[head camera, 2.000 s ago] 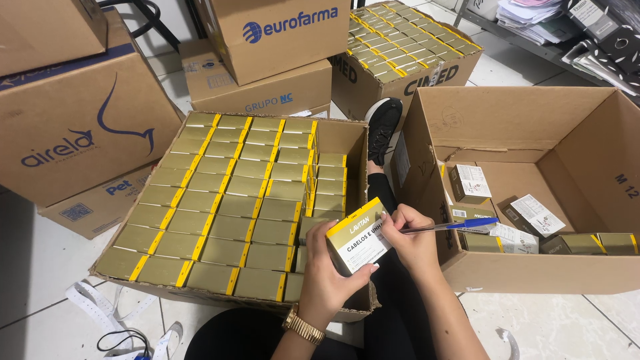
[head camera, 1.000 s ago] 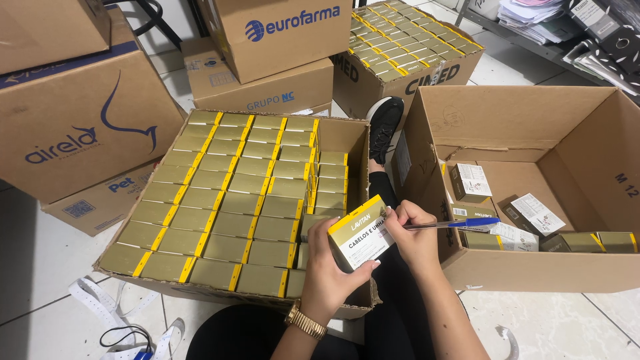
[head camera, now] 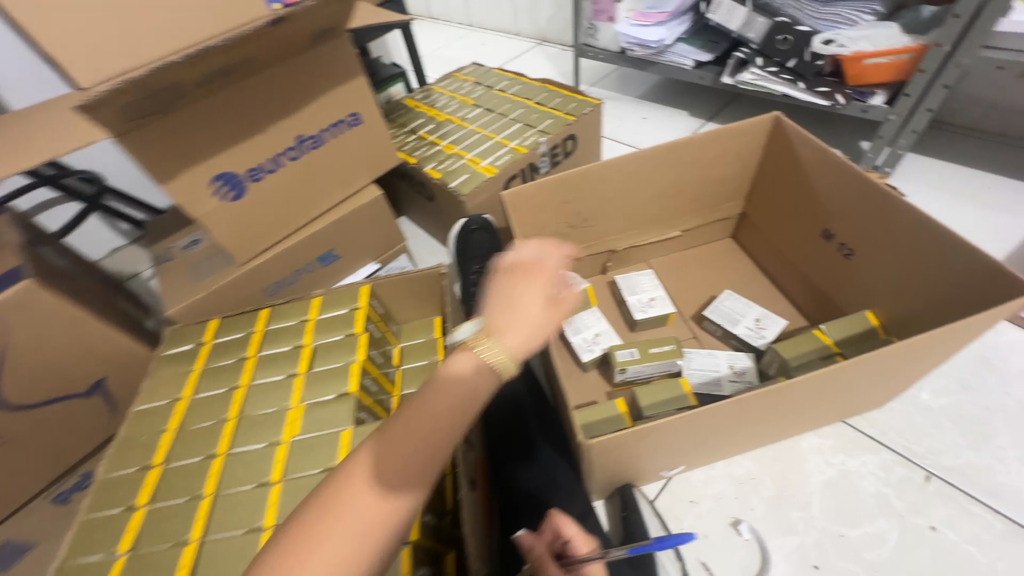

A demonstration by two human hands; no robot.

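Observation:
My left hand [head camera: 532, 296], with a gold-tone watch [head camera: 488, 348] at the wrist, is stretched over the near-left side of the open cardboard box on the right [head camera: 680, 448]. It is blurred; a small carton with a yellow edge [head camera: 591, 297] shows at its fingertips, and whether they grip it is unclear. Several small gold and white cartons [head camera: 645, 296] lie loose in that box. At the bottom, my right hand [head camera: 564, 548] holds a blue pen [head camera: 660, 544]. A second cardboard box, at left, is packed with rows of gold cartons with yellow edges [head camera: 268, 424].
Larger cardboard boxes [head camera: 280, 160] are stacked at the upper left. Another carton-filled box [head camera: 560, 164] stands behind my black shoe [head camera: 474, 256]. A metal shelf [head camera: 720, 78] with papers and an orange basket [head camera: 884, 64] is at the upper right. White tiles [head camera: 864, 496] lie before the right box.
My left hand has moved from in front of me to the right box. The carton both hands were at is no longer at my right hand, which is now lower with the pen. The view has turned.

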